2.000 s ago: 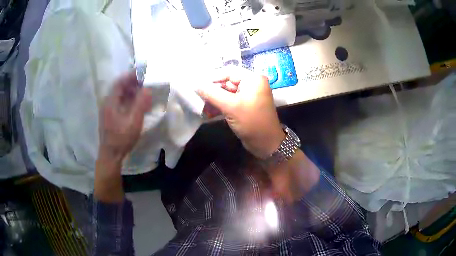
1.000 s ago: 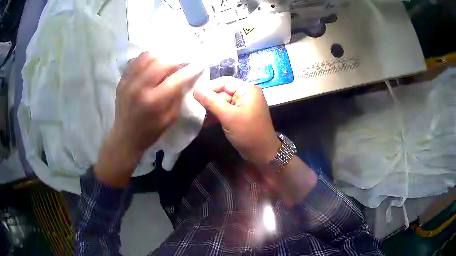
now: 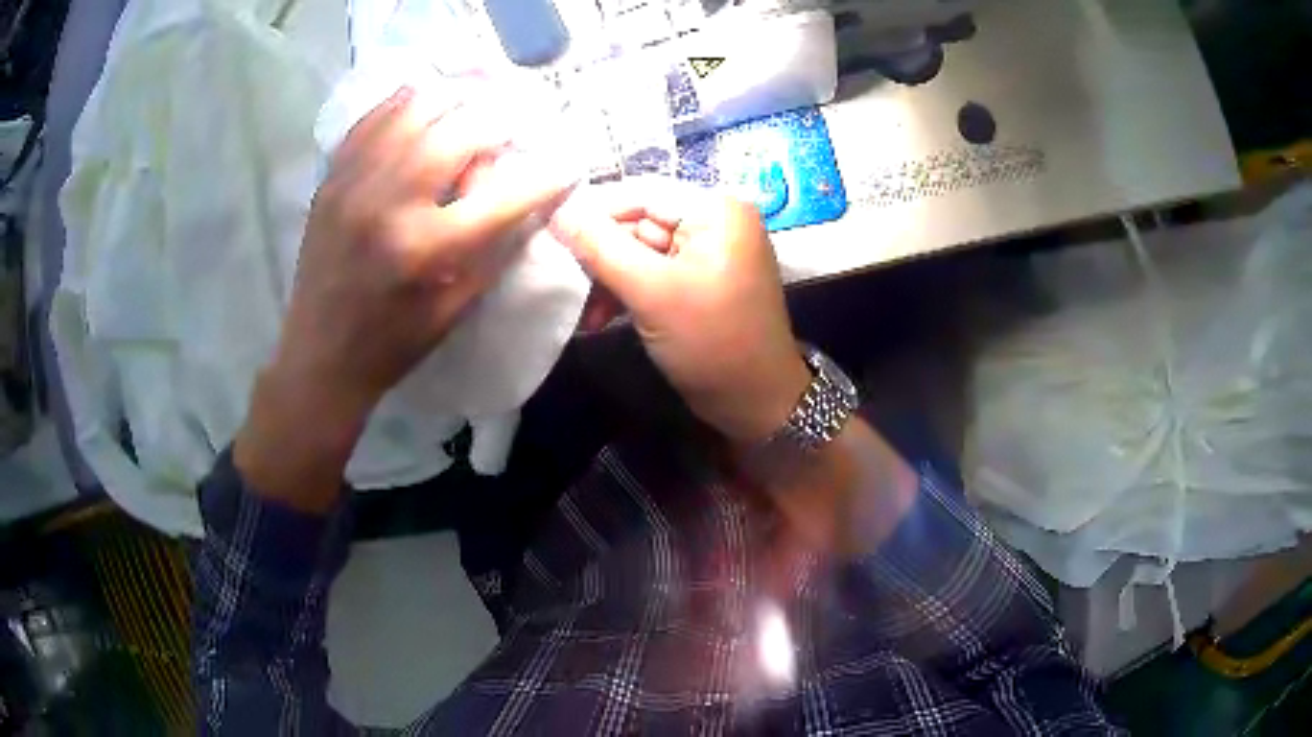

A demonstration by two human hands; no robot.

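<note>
A white garment piece (image 3: 504,338) hangs limp over the front edge of the machine table, in front of the overlock machine (image 3: 763,72). My left hand (image 3: 396,245) lies over the piece, with thumb and fingers pinching it close to the needle area. My right hand (image 3: 684,288), with a metal watch at the wrist, pinches the edge of the piece beside the left fingertips. The blue plate (image 3: 799,166) is just behind my right hand. Lamp glare washes out the needle area, so the needle and presser foot cannot be made out.
A work pile of white pieces (image 3: 173,274) lies at the left. A tied bundle (image 3: 1079,418) with a knotted strip sits at the right, below the table edge (image 3: 1007,231). Yellow rails (image 3: 1252,662) show at the lower right. Another white piece (image 3: 403,626) shows at the lower left.
My left hand has moved from the pile side onto the piece near the needle area. The piece is now spread wider under it. My right hand has barely moved.
</note>
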